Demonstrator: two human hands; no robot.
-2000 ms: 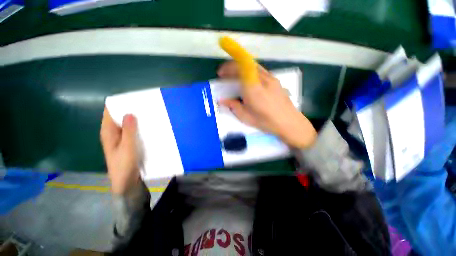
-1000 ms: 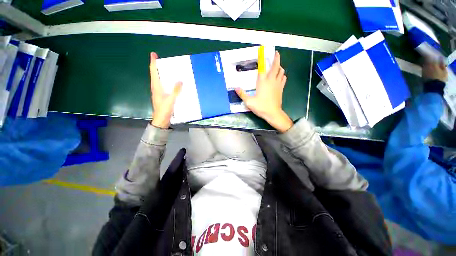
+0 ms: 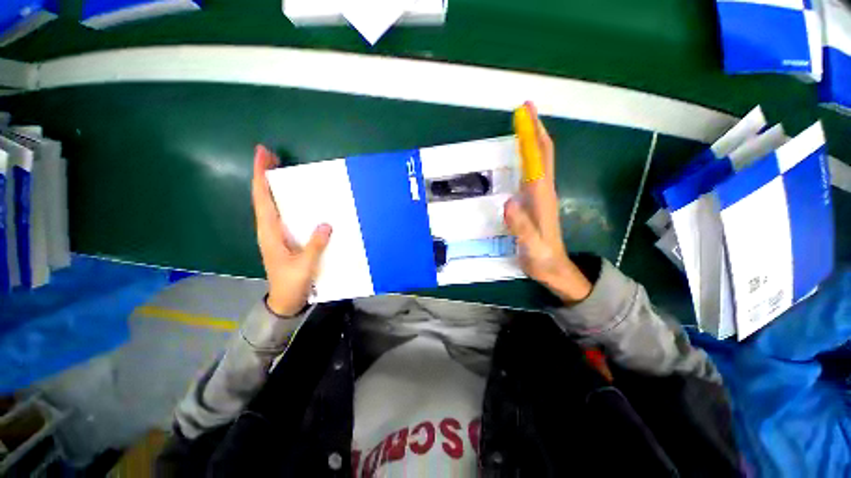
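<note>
A blue and white box sleeve [image 3: 390, 224] lies around the left part of a white inner box [image 3: 481, 219]. The box's right part sticks out of the sleeve. A dark accessory [image 3: 459, 186] and a light blue strap [image 3: 478, 249] show on its face; the dark watch face is partly under the sleeve's edge. My left hand [image 3: 287, 243] grips the sleeve's left end, thumb on top. My right hand [image 3: 541, 215] holds the inner box's right end, with a yellow finger cot [image 3: 529, 142] on one finger.
Fanned empty sleeves [image 3: 756, 233] lie at the right, near a person's blue sleeve [image 3: 793, 392]. Upright sleeves or boxes [image 3: 33, 205] stand at far left. A pale rail [image 3: 373, 73] crosses ahead. Blue and white boxes [image 3: 140, 9] and a white box [image 3: 425, 13] lie on the belt beyond.
My right hand has moved from over the inner box to its right end. More of the light blue strap shows than one second ago. The neighbour's hand at right is out of view.
</note>
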